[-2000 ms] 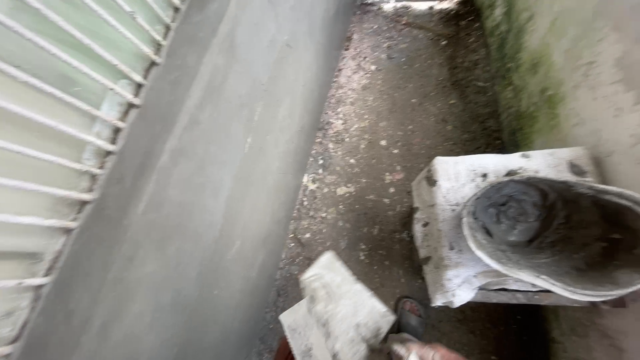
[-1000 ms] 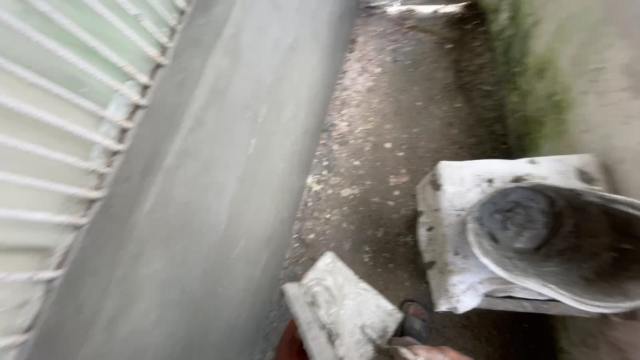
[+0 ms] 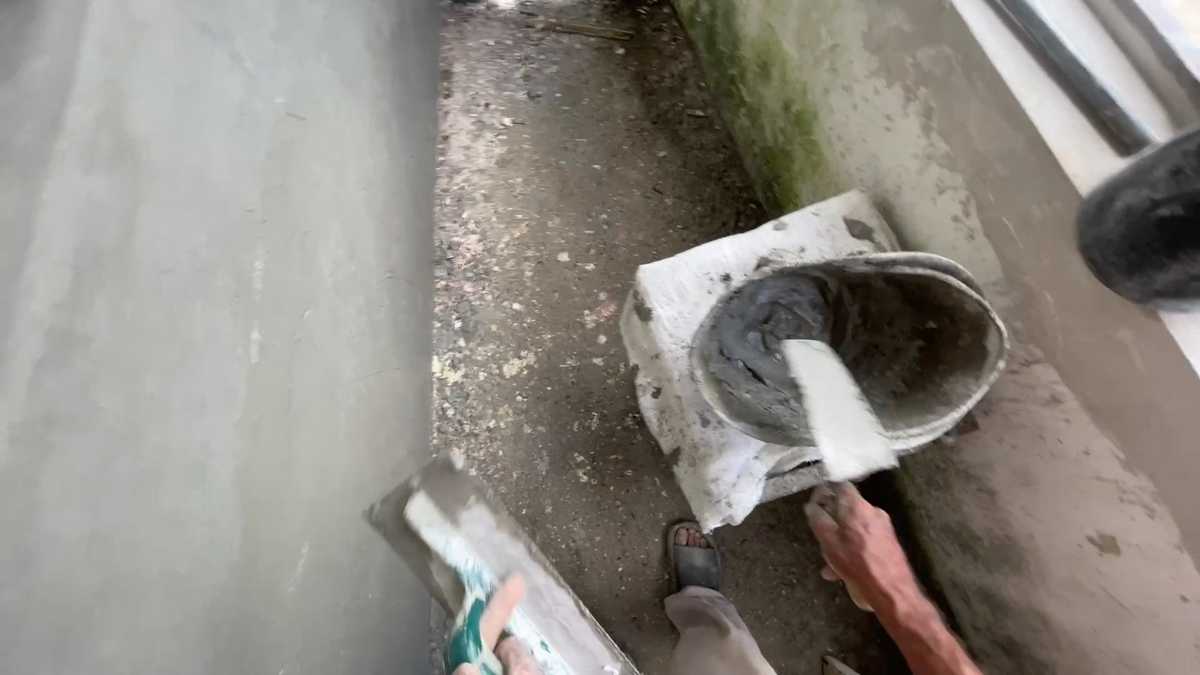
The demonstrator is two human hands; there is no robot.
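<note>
My left hand (image 3: 506, 623), at the bottom edge, is closed around the green handle of a plastering trowel (image 3: 553, 591), a long flat metal blade smeared with grey and white. In my right hand (image 3: 848, 530) is a trowel with a pale, wide blade (image 3: 837, 408); the blade reaches over the near rim of a bucket (image 3: 989, 361) towards the wet grey mortar (image 3: 759, 337). The bucket's mouth looks oval and its inner wall is coated with mortar. It stands on a support covered by a stained white sack (image 3: 689, 450).
A smooth grey plastered surface (image 3: 216, 337) fills the left side. Gritty ground (image 3: 562, 281) runs between it and a mossy low wall (image 3: 778, 122) on the right. A dark rounded object (image 3: 1148, 220) is at the right edge. My sandalled foot (image 3: 694, 558) is below the sack.
The right hand with its trowel has moved from the bottom middle to the bucket, and the two tools are now apart. The view has swung to the right.
</note>
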